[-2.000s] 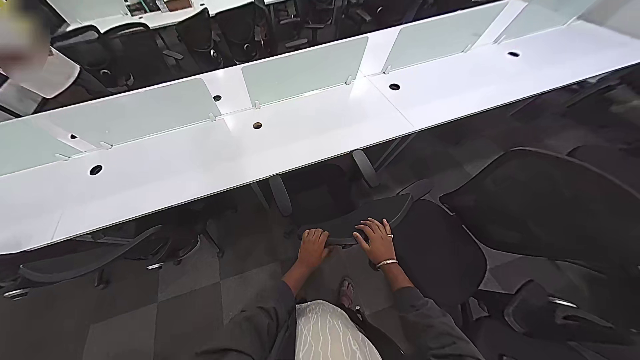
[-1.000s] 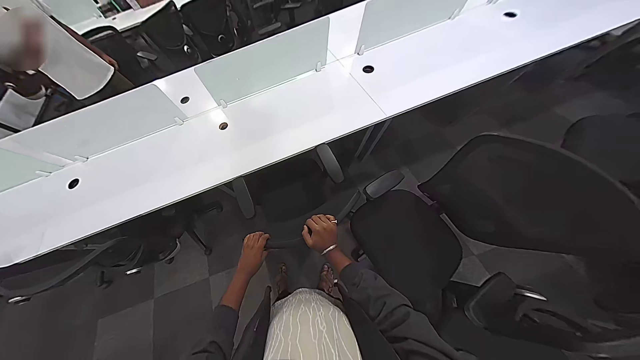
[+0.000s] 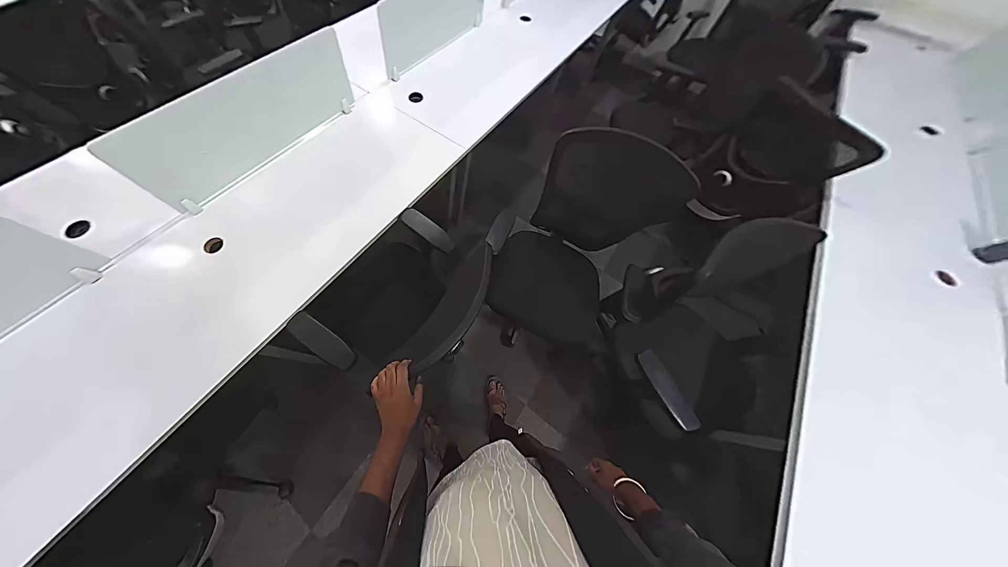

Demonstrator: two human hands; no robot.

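My left hand rests on the end of the curved top of a black office chair's backrest, with its fingers over the edge. That chair faces the white desk, its seat partly beneath the desktop and its armrests close to the desk edge. Low at the right, my right hand, with a bracelet at the wrist, hangs beside my body and touches no chair; its fingers look curled, but their grip side is hidden. Just right of the held chair stands another black office chair, turned away from the desk.
Several more black chairs crowd the aisle on the right. A second white desk runs along the right side. Frosted partition panels stand on the left desk. My feet are on the grey carpet tiles between the desks.
My right hand has let go of the chair's backrest and moved down to my side. My left hand is still on it. The view has swung right, showing the second desk.
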